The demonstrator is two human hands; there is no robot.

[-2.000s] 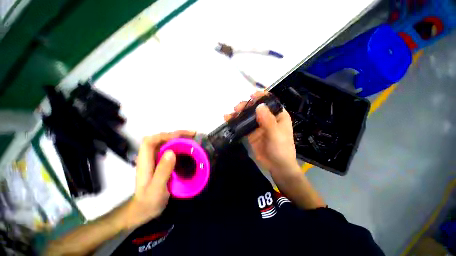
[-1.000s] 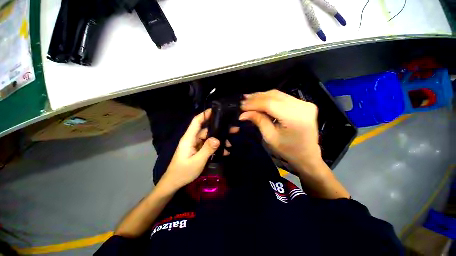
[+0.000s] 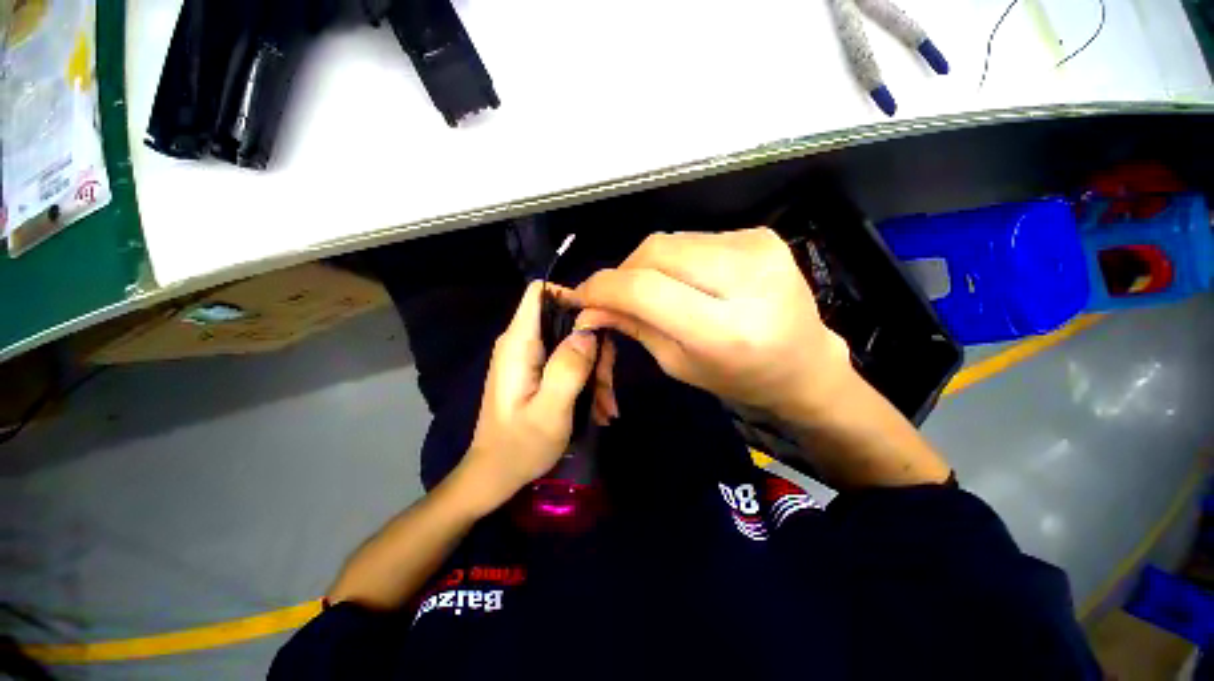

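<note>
My left hand (image 3: pixel 526 399) is closed around the black handle of a dryer body over my lap. The magenta end (image 3: pixel 561 500) shows dark pink below that hand, against my dark clothing. A thin lead wire (image 3: pixel 565 249) with a pale tip sticks up from the handle's top. My right hand (image 3: pixel 726 313) is at the handle's top, its thumb and fingers pinched together; whether they grip a wire or a small part is hidden. The handle is mostly covered by both hands.
Black handle shells (image 3: pixel 446 67) lie on the white worktop (image 3: pixel 639 93). Nippers (image 3: pixel 872 60) with blue-tipped handles and a thin wire lie further right. A black parts bin (image 3: pixel 905 333) and a blue stool (image 3: pixel 999 266) are below the bench edge. Bagged paper (image 3: pixel 53 146) is at the left.
The view has swung down from the bench to the lap. The dryer body has turned from facing the camera to handle up. My right hand has moved left onto the handle's top.
</note>
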